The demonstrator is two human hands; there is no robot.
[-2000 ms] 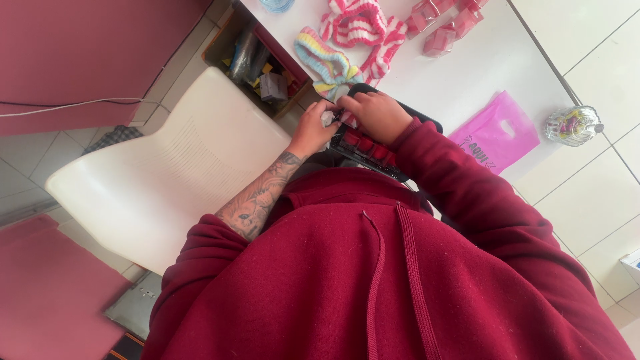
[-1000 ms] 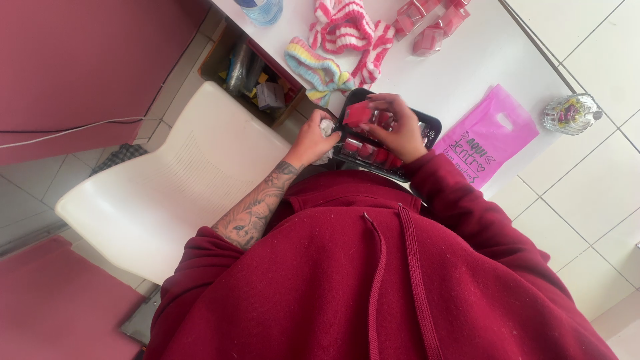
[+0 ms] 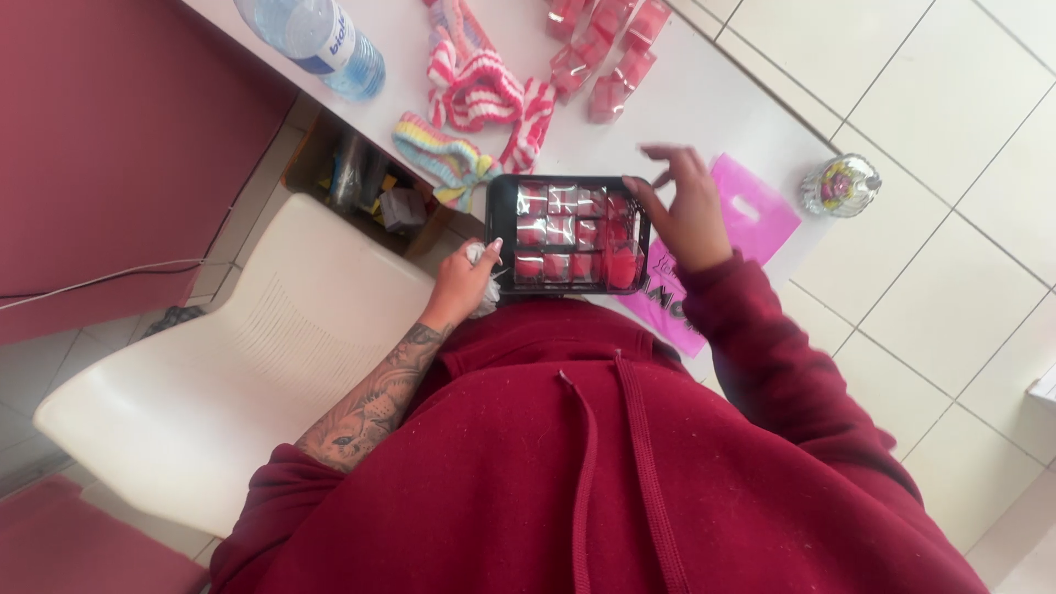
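A black tray [image 3: 502, 216] at the table's near edge holds rows of small clear packages with red contents [image 3: 561, 231]. One larger clear package [image 3: 623, 266] lies at the tray's lower right corner. My left hand [image 3: 466, 280], by the tray's left side, grips a crumpled white tissue or wipe [image 3: 487, 299]; whether it also supports the tray I cannot tell. At the tray's upper right corner is my right hand [image 3: 689, 210], fingers spread and slightly blurred, with nothing seen in it. A pink plastic bag [image 3: 755, 219] bearing writing lies under and beside that hand.
Striped fabric headbands [image 3: 487, 91], several clear boxes with pink contents [image 3: 610, 49] and a water bottle [image 3: 318, 45] are on the white table [image 3: 685, 107]. A decorated glass jar [image 3: 841, 186] stands at the right corner. A white chair [image 3: 247, 355] is at the left, near an open compartment [image 3: 363, 181].
My right hand has moved from over the tray's packages to its upper right corner, and its fingers have spread. More of the tray's contents shows. My left hand stays at the tray's left side.
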